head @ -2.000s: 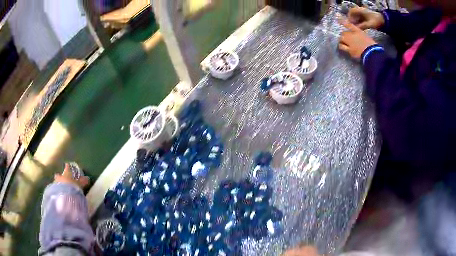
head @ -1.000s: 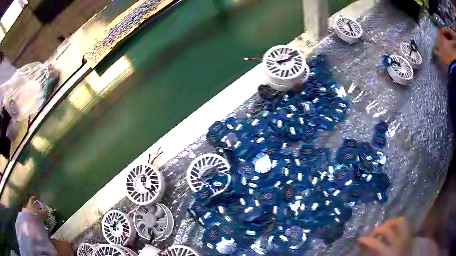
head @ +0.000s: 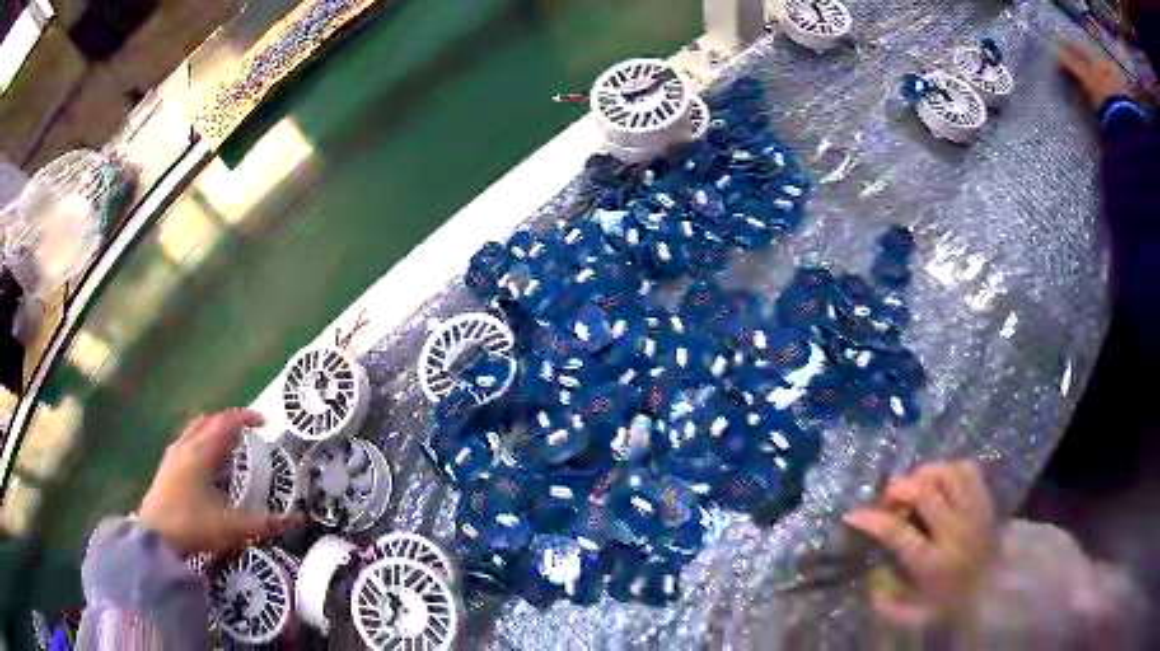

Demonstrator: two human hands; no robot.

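Note:
My left hand [head: 204,490], at the lower left, has its thumb and fingers around a white spoked housing [head: 252,473]. Several more white housings, one of them [head: 405,600] nearer the bottom edge, lie beside and below it. A large loose heap of dark blue circuit boards [head: 636,394] covers the middle of the bench. Another housing [head: 468,360] lies at the heap's left edge with a blue board against it. My right hand [head: 935,534] is at the lower right with fingers curled. A thin dark blurred shape shows by its fingertips; I cannot tell what it is.
Shiny bubble wrap [head: 1018,267] covers the bench. A green surface [head: 433,140] lies beyond its pale edge [head: 420,274]. White housings [head: 640,102] stand at the heap's far end; two with blue boards [head: 952,107] lie farther right. Another person's hand [head: 1097,76] and dark sleeve are at right.
My left hand has come from the lower left edge over the bench to the white housings. My right hand has come further into view. The view has shifted, so the bench things appear further left and higher.

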